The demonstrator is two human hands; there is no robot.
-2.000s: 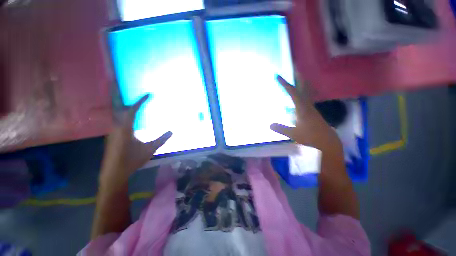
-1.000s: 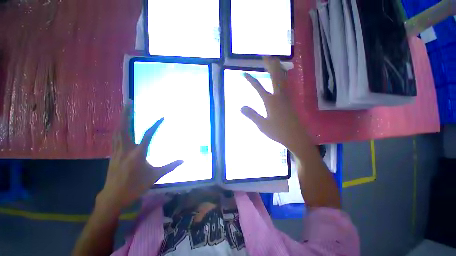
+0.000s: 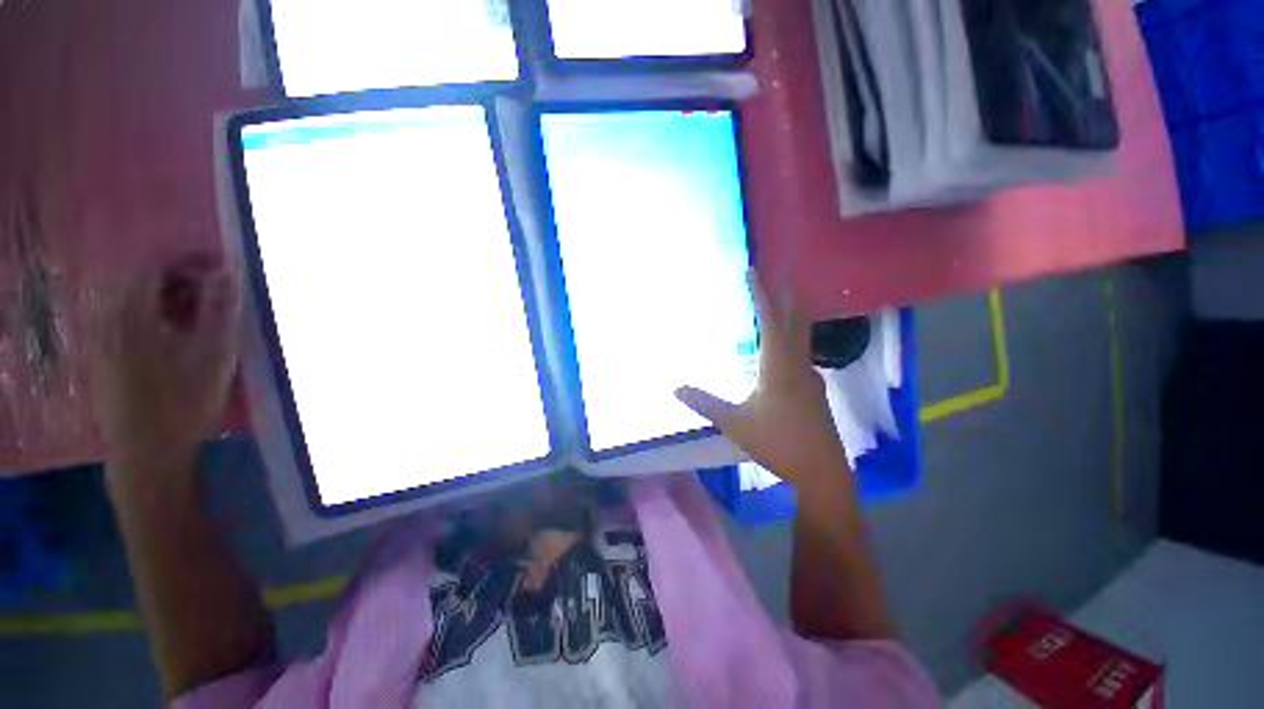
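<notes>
Two lit tablets lie side by side in front of me, with white sheet edges showing beneath. The left tablet (image 3: 395, 305) glows white; the right tablet (image 3: 645, 263) glows white and blue. My left hand (image 3: 173, 346) is blurred, just left of the left tablet, off its screen; its fingers look bent and I cannot tell if it holds anything. My right hand (image 3: 783, 402) is at the right tablet's lower right edge, thumb over the screen and a finger along the side, apart and holding nothing.
Two more lit tablets (image 3: 395, 42) (image 3: 645, 25) lie beyond, cut off by the top edge. A stack of dark tablets and white sheets (image 3: 929, 111) stands right on the pink-red surface (image 3: 859, 263). A blue bin (image 3: 887, 471) with white sheets is below the bench; a red box (image 3: 1074, 662) is lower right.
My left hand has moved left off the left tablet. My right hand has moved from over the right screen to its edge. The left screen turned whiter; the right one now shows blue.
</notes>
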